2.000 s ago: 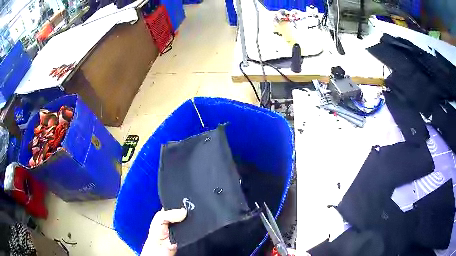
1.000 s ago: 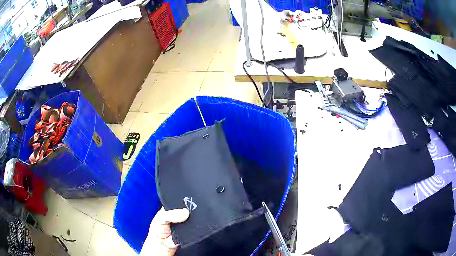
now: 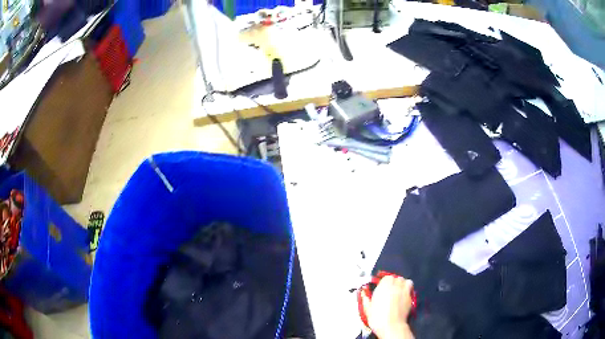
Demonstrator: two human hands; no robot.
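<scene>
My right hand (image 3: 390, 310) is at the lower edge of the view, closed around the red handles of the scissors (image 3: 365, 306). The blades cannot be made out. The hand is over the left edge of black fabric panels (image 3: 474, 205) spread on the white and lilac worktable (image 3: 332, 218). Some panels overlap, and a few carry small white marks. My left hand is not in view. The large blue bin (image 3: 192, 182) stands left of the table, with black pieces (image 3: 219, 285) inside.
A grey metal device (image 3: 355, 112) with a blue cable lies at the table's back, beside thin metal rods (image 3: 361, 149). A black pile (image 3: 484, 73) is at the back right. A wood-edged table (image 3: 232, 109) stands behind. A second blue bin (image 3: 50, 245) is at the left.
The view has turned right. My left hand and the black panel it held have gone out of sight. My right hand has come into view over the table with the scissors.
</scene>
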